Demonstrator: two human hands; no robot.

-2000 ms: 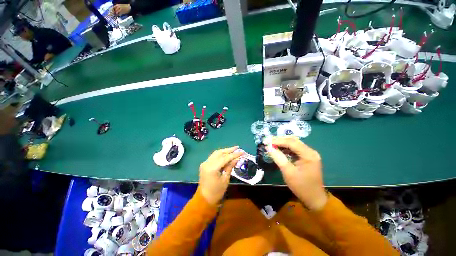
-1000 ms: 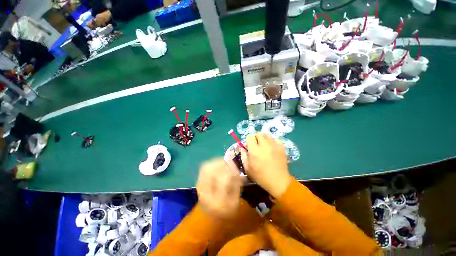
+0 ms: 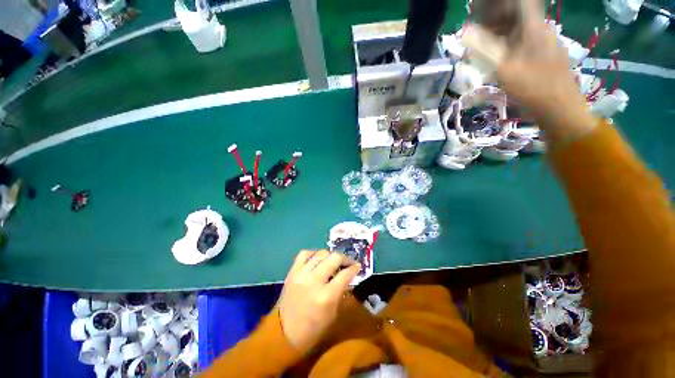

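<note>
My left hand [image 3: 314,295] holds a white shell [image 3: 365,277] at the bench's front edge. A dark circuit board [image 3: 348,249] sits inside it, with a red wire at its right side. My right hand [image 3: 529,70] is raised at the upper right, blurred, in front of the stacked camera housings [image 3: 481,118]; I cannot tell if it holds anything. The black electric screwdriver [image 3: 424,33] hangs over the screw feeder [image 3: 403,96]. Clear rings [image 3: 400,184] lie in front of the feeder.
Circuit boards with red wires [image 3: 246,192] lie left of centre, and one lies far left. A white shell [image 3: 200,236] lies near the front edge. A blue bin [image 3: 237,325] with white shells stands below left, a cardboard box [image 3: 492,317] below right. A metal post [image 3: 307,44] stands behind.
My right hand has left the work and moved up and right to the housings. My left hand now holds the shell with the board inside. The view has shifted right.
</note>
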